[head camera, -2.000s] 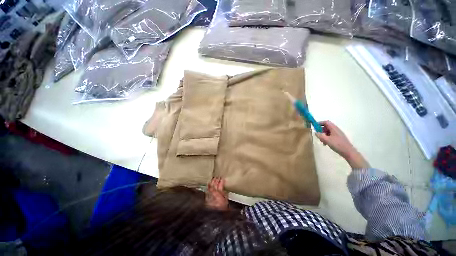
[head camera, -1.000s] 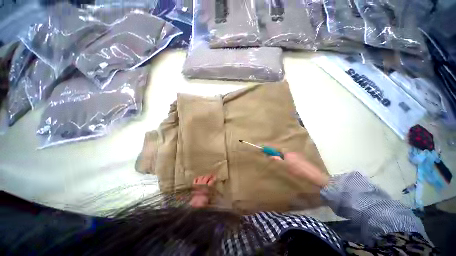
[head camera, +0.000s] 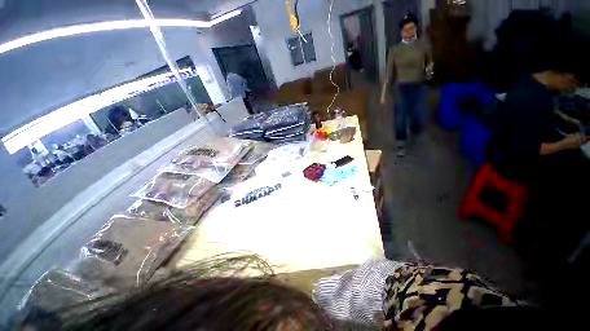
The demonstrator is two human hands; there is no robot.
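Neither of my hands shows; my striped sleeve (head camera: 356, 291) lies at the bottom edge of the view, beside a patterned cloth. A strip of tan cloth (head camera: 304, 279) shows at the near end of the cream-white table (head camera: 310, 239), mostly hidden by dark hair. The teal snips are not visible. Bagged grey-brown garments (head camera: 139, 242) lie along the table's left side. White polybags with black lettering (head camera: 259, 194) lie on the table. A red-and-black checked lump (head camera: 315, 170) sits beside light-blue cloth (head camera: 339, 173) and a small black rectangle (head camera: 343, 160).
Dark bagged garments (head camera: 275, 123) are stacked at the table's far end. A person (head camera: 409, 71) stands in the aisle. Another person in dark clothes (head camera: 530, 129) sits at right, near a red stool (head camera: 495, 197) and blue bins (head camera: 462, 100). A low wall (head camera: 116, 174) runs along the left.
The view has swung up and right from the tan garment to the room. Both hands and the snips have left the picture; the garment is almost wholly out of view.
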